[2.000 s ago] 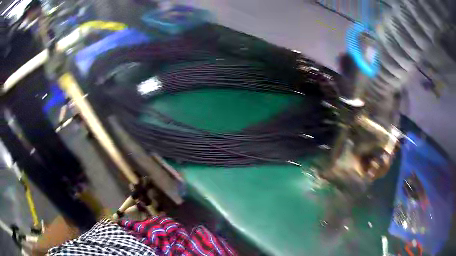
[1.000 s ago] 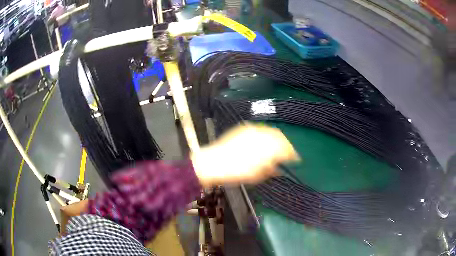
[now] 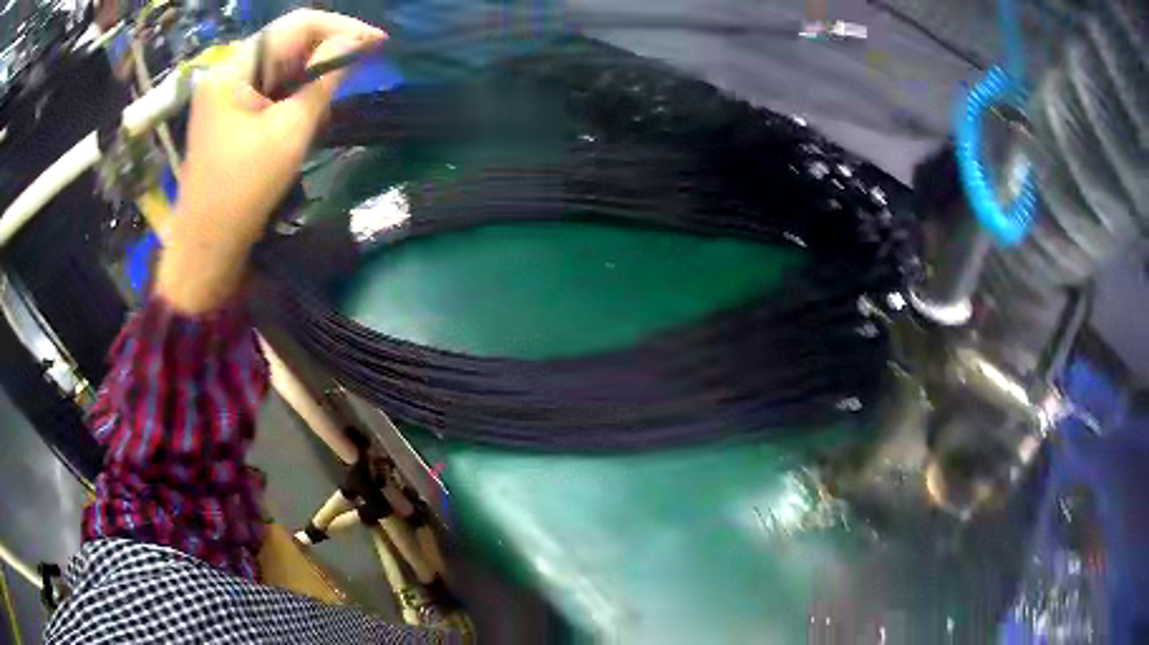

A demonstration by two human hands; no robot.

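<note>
My left hand (image 3: 246,158) is raised at the upper left, in a red and blue plaid sleeve. Its thumb and fingers are pinched on a thin black cable (image 3: 330,59). Large looping bundles of black cables (image 3: 592,403) lie on the green bench mat (image 3: 567,290), below and right of the hand. A pale shiny band (image 3: 379,213) is around a bundle near its left bend. Small silver ends glint at the bundles' right side. My right hand is not in view.
A clamp stand (image 3: 1008,391) with a round brownish end (image 3: 964,476) stands at the right, blurred. Behind it are a bright blue coiled hose (image 3: 993,158) and a ribbed grey hose (image 3: 1090,139). Cream rack pipes (image 3: 63,189) run along the left.
My left hand has moved from over the near bundle up to the upper left, now with a cable in its fingers. The view has turned right, bringing the stand back into view.
</note>
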